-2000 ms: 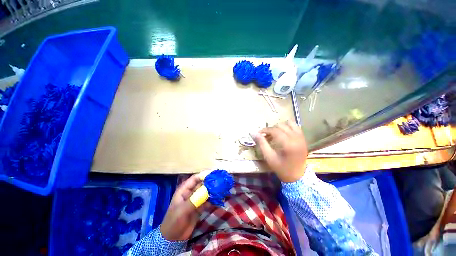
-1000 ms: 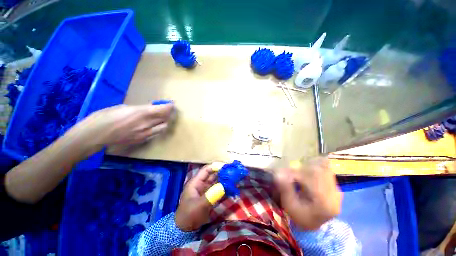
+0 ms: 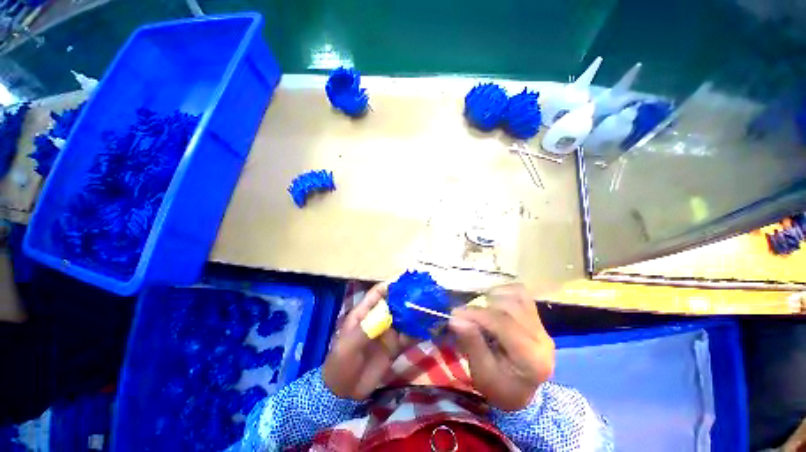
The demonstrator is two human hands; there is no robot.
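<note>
My left hand (image 3: 358,349), with yellow finger cots, holds a spiky blue hair part (image 3: 414,300) over my lap. My right hand (image 3: 508,349) grips a thin pale stick (image 3: 430,311) between its fingertips, its far end against the blue part. Part of the right fingers is hidden behind the hand. A small whitish glue dish (image 3: 480,237) sits on the board behind the hands. A crescent-shaped blue hair piece (image 3: 312,186) lies on the board at left of centre.
A tilted blue bin (image 3: 168,212) of spiky pieces stands at left. Round blue tufts (image 3: 346,92) and a white bottle (image 3: 568,128) line the back edge, with thin sticks nearby. A clear-walled box (image 3: 583,212) stands at right. Blue bins flank my lap.
Another person's bare arm has withdrawn from the left, and the crescent piece now lies on the board. My right hand has come inward from the right, bringing the stick to the blue part.
</note>
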